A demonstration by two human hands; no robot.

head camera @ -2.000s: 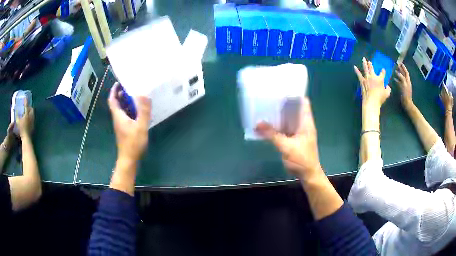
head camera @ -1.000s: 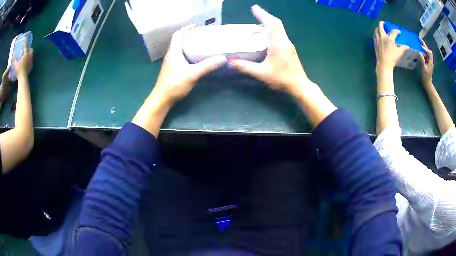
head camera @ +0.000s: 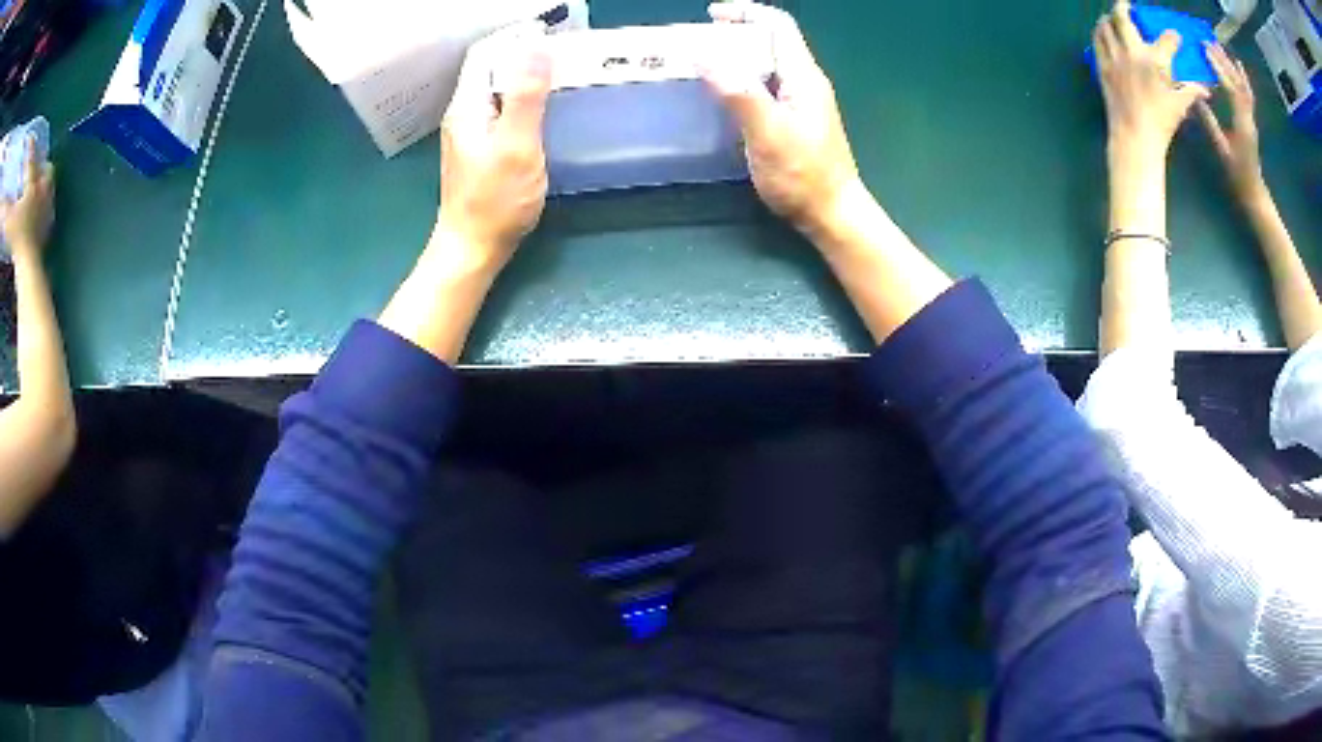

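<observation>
A humidifier unit (head camera: 645,138) with a white upper part and a cloudy clear body is held at the top centre, tilted so its long side faces me. My left hand (head camera: 496,160) grips its left end and my right hand (head camera: 790,131) grips its right end, thumbs on the white part. Small dark marks show on the white part. An open white retail box (head camera: 399,73) stands behind and to the left of my left hand, partly cut off by the top edge.
The green table (head camera: 653,297) has its front edge below my wrists. A blue and white box (head camera: 163,80) stands at the left beyond the pale seam. A neighbour's hands hold a blue box (head camera: 1177,47) at the right. Another person's hand (head camera: 29,203) holds a pale unit at the far left.
The view has tipped down since the earlier frames. The white box has left my left hand. Both hands now hold the unit, which has turned to show its clear body.
</observation>
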